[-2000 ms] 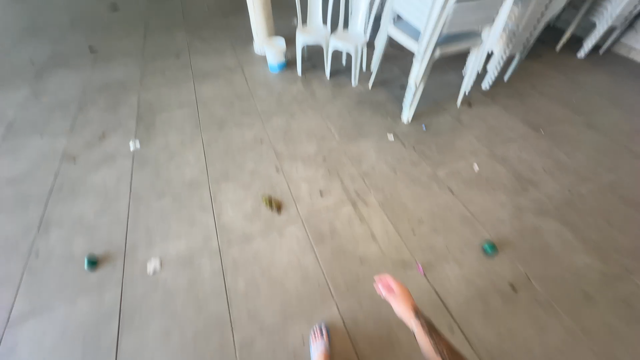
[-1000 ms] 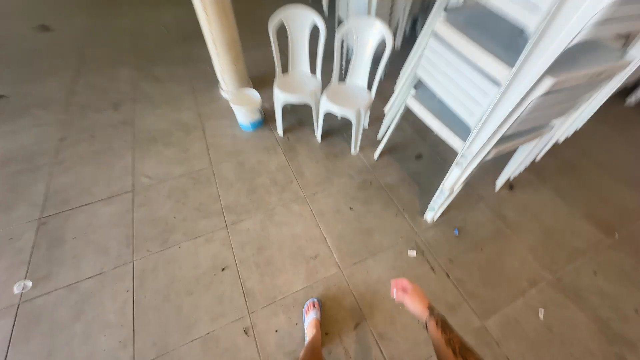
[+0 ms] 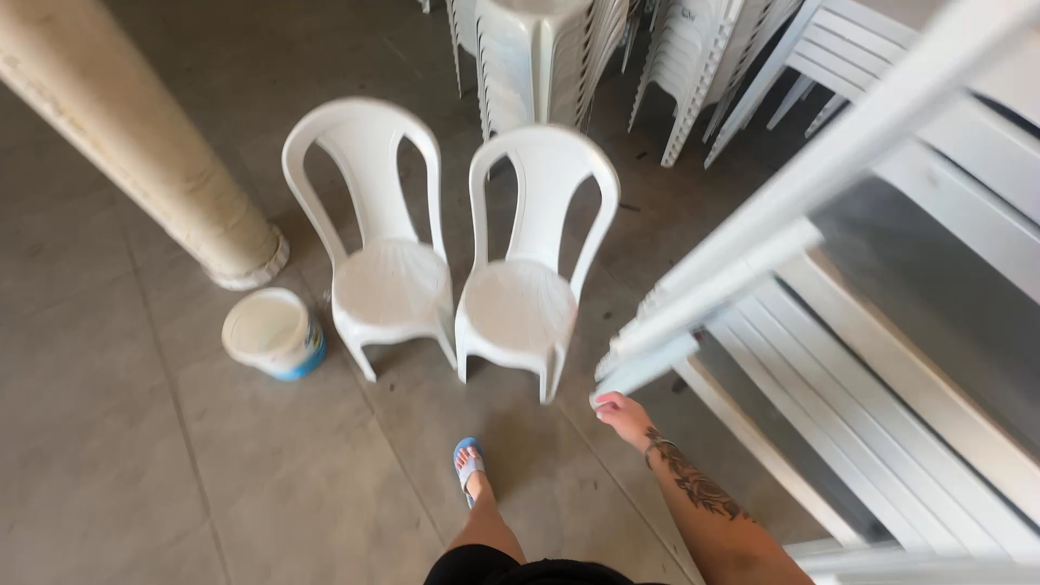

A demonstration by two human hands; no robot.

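My right hand (image 3: 624,416) is low and right of centre, its fingers loosely curled, with no object visible in it. In the view it overlaps the lower end of a white slatted folding frame (image 3: 650,366); whether they touch I cannot tell. Two white plastic chairs, one on the left (image 3: 390,284) and one on the right (image 3: 520,305), stand side by side ahead, facing me. A white bucket with a blue base (image 3: 272,333) stands left of them. My left hand is out of view.
A cream round column (image 3: 187,187) rises behind the bucket. Stacked white plastic chairs (image 3: 536,73) stand behind the pair, with another stack (image 3: 699,65) to their right. White slatted furniture (image 3: 861,406) fills the right side. My sandalled foot (image 3: 469,463) is on the tiled floor (image 3: 284,471).
The view has moved forward, bringing the two chairs, the bucket and the slatted furniture much nearer. The green balls seen on the floor earlier are out of view.
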